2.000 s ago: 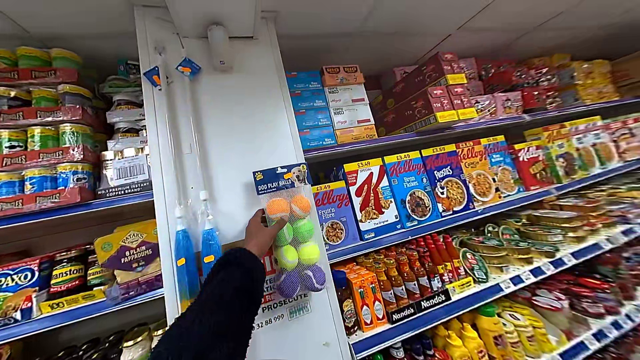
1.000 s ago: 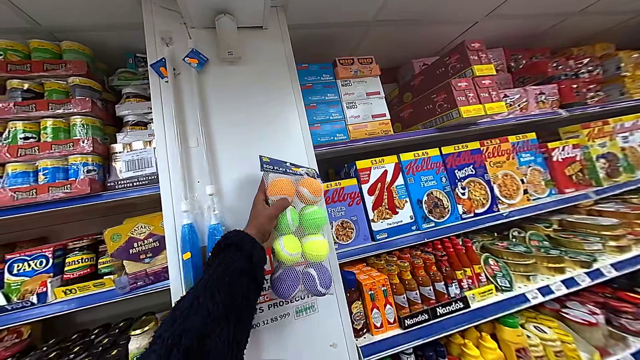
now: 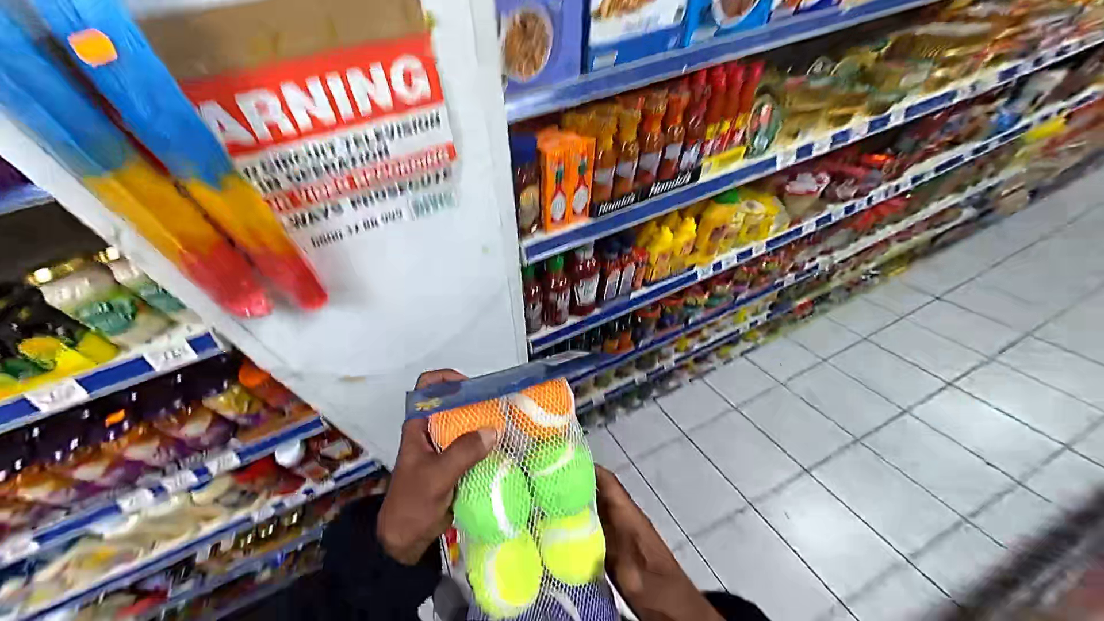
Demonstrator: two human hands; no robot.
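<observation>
A mesh net pack of coloured dog play balls, with a dark blue card header, is held upright between both hands at the lower middle. Orange balls sit at its top, green and yellow ones below, and purple at the bottom, cut off by the frame. My left hand is shut on the pack's upper left side, its thumb across an orange ball. My right hand is against the pack's right side, its fingers partly hidden behind the net.
A white pillar bears a red and white warning sign; two blue, yellow and red objects hang there. Shelves of sauce bottles run along the right above a tiled floor. More stocked shelves stand at left.
The ball pack was up against the pillar in my left hand; it is now away from it and lower in view. My right hand has come in on the pack. The view has swung down.
</observation>
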